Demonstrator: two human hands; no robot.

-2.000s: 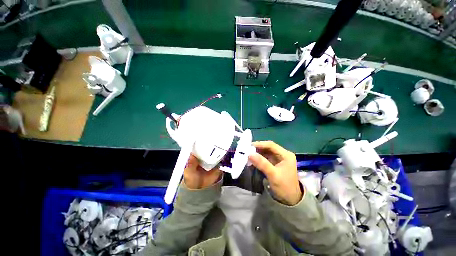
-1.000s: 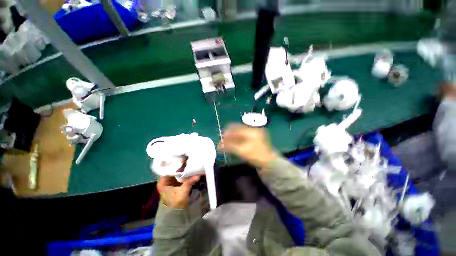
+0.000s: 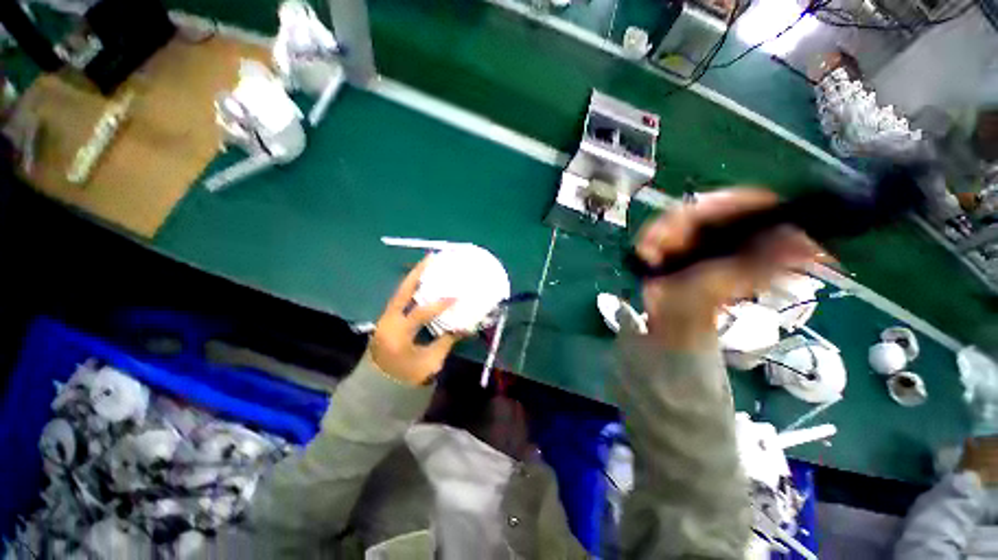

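A white camera housing (image 3: 465,287) with a round face up and two antennas standing out is held over the front of the green bench. My left hand (image 3: 414,337) grips it from the left and below. My right hand (image 3: 717,257) is raised over the bench at right, blurred, with its fingers around the black electric screwdriver (image 3: 766,224), which lies slanted. The screwdriver's bit cannot be made out. A small white disc (image 3: 619,313) lies on the bench just left of my right wrist.
A grey-silver screw feeder (image 3: 607,164) stands at the back. White units (image 3: 263,118) stand by the brown board (image 3: 181,142). More housings (image 3: 804,366) lie at right. Blue bins (image 3: 296,396) sit below the bench. Another person's sleeve (image 3: 950,520) shows at lower right.
My right hand has left the housing, moved right and up, and taken hold of the screwdriver. My left hand has turned the housing so its round face is up. The view has tilted.
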